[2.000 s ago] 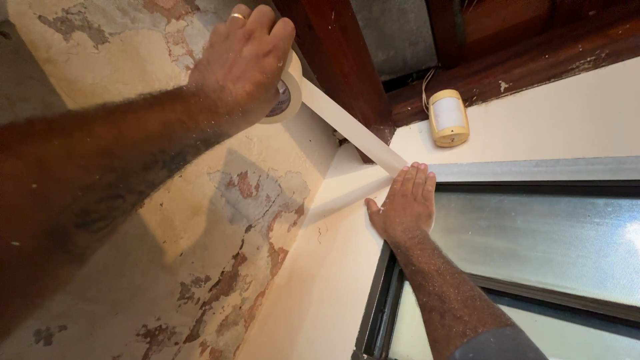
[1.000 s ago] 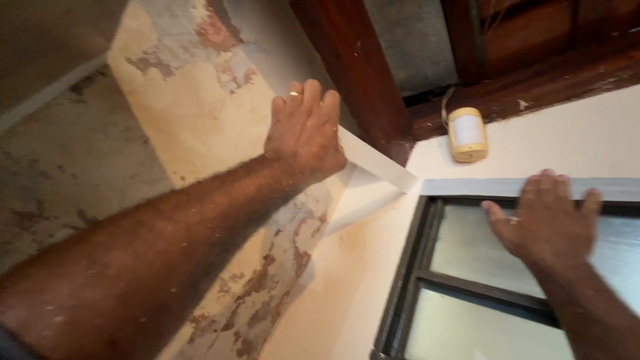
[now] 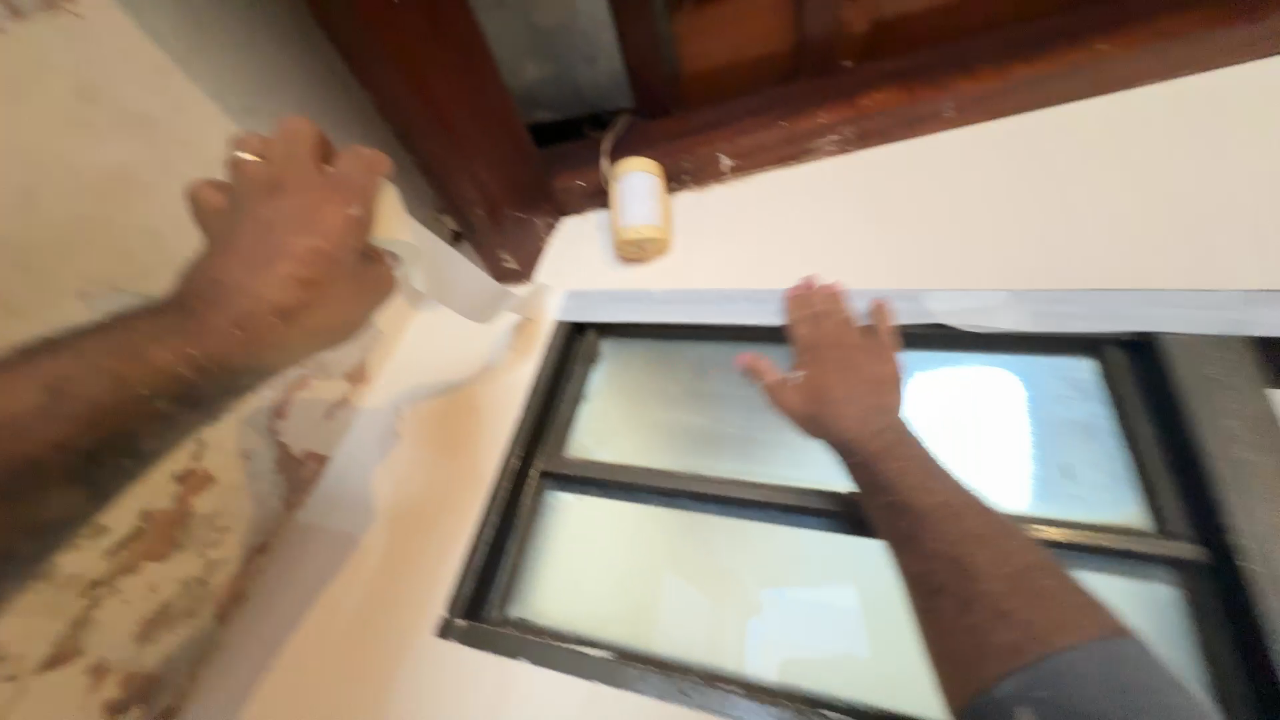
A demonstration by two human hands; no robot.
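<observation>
My left hand [image 3: 300, 235], with a ring on one finger, grips a roll of pale masking tape [image 3: 388, 215] near the wall corner. From the roll a loose, slightly curled length of tape [image 3: 455, 275] runs to the top left corner of the window. A strip of tape [image 3: 690, 307] lies along the wall just above the dark window frame [image 3: 700, 485]. My right hand [image 3: 835, 365] is over the upper part of the window, its fingertips at the strip and its fingers spread, holding nothing. Blur hides whether the fingertips press on it.
A yellowed motion sensor [image 3: 640, 210] with a thin cable is on the wall above the window's left end. Dark red wooden beams [image 3: 850, 110] cross the top. At the left is a wall with peeling paint [image 3: 150, 545]. Glass panes [image 3: 680, 590] fill the frame.
My right hand has moved right from the corner, along the strip above the window. The tape between roll and corner was taut and now hangs slacker. The view has shifted.
</observation>
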